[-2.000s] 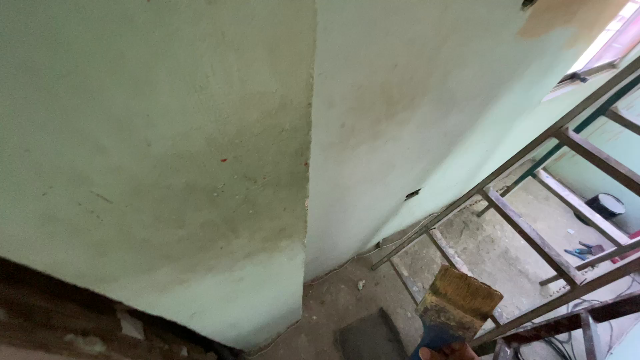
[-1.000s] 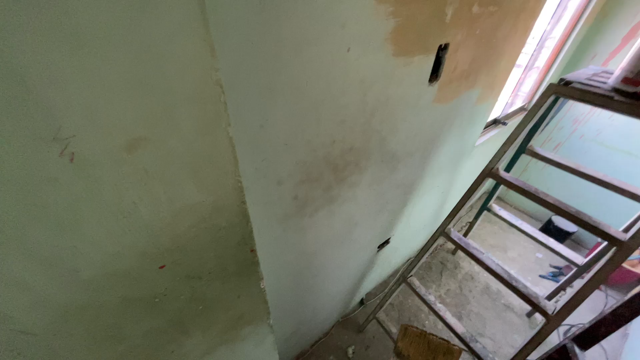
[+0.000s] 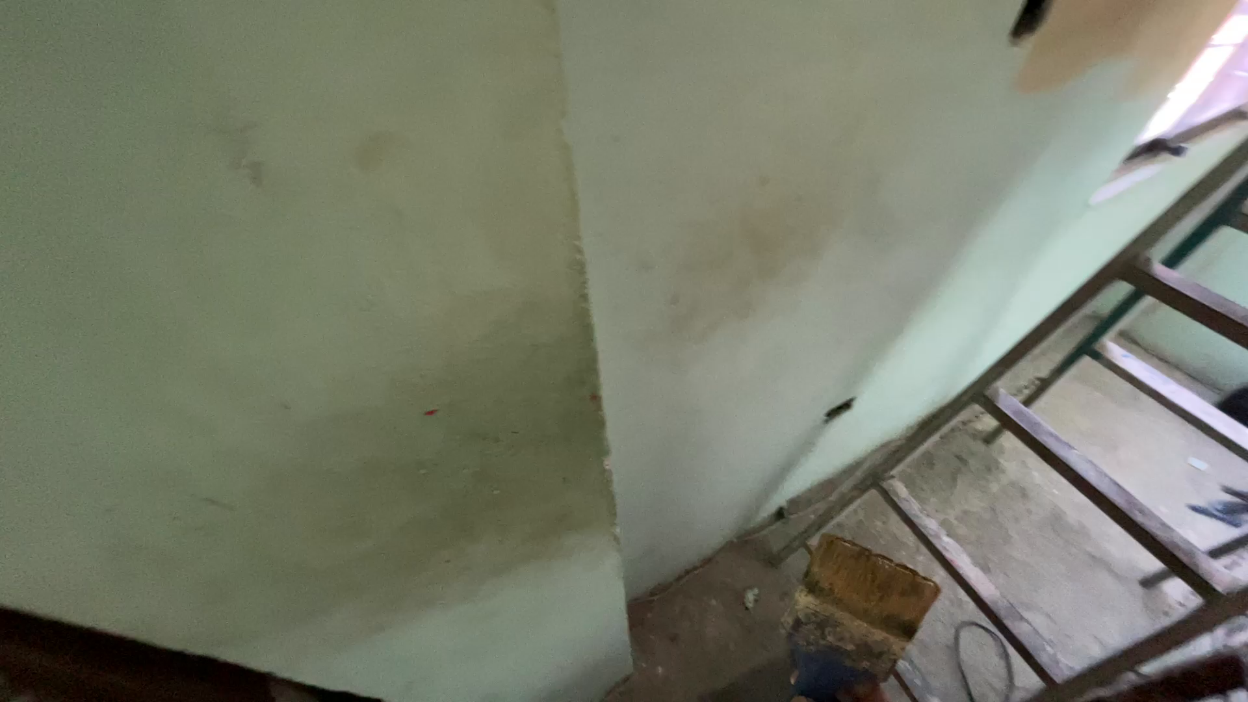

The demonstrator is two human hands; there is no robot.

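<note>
A wide paintbrush [image 3: 863, 604] with worn, tan bristles and a caked ferrule points upward at the lower right. Its blue handle runs down to the bottom edge, where a small part of my hand [image 3: 858, 692] grips it; which hand this is cannot be told from so little of it. My other hand is out of view. The brush is nearest to the foot of the metal ladder, in front of the floor. Left of it stands the pale green wall [image 3: 341, 292], with dark smudges and a rough vertical corner edge, beside a second wall face [image 3: 760, 292].
A metal stepladder [image 3: 1063, 458] fills the right side. A cable [image 3: 983, 653] lies on the concrete floor [image 3: 702, 624]. The wall has an opening [image 3: 838, 409] low down and another at the top, near the window [image 3: 1194, 88]. A dark edge [image 3: 117, 653] crosses the lower left.
The brush, only partly seen at the bottom edge one second ago, shows more fully, with part of the hand. The view has shifted markedly.
</note>
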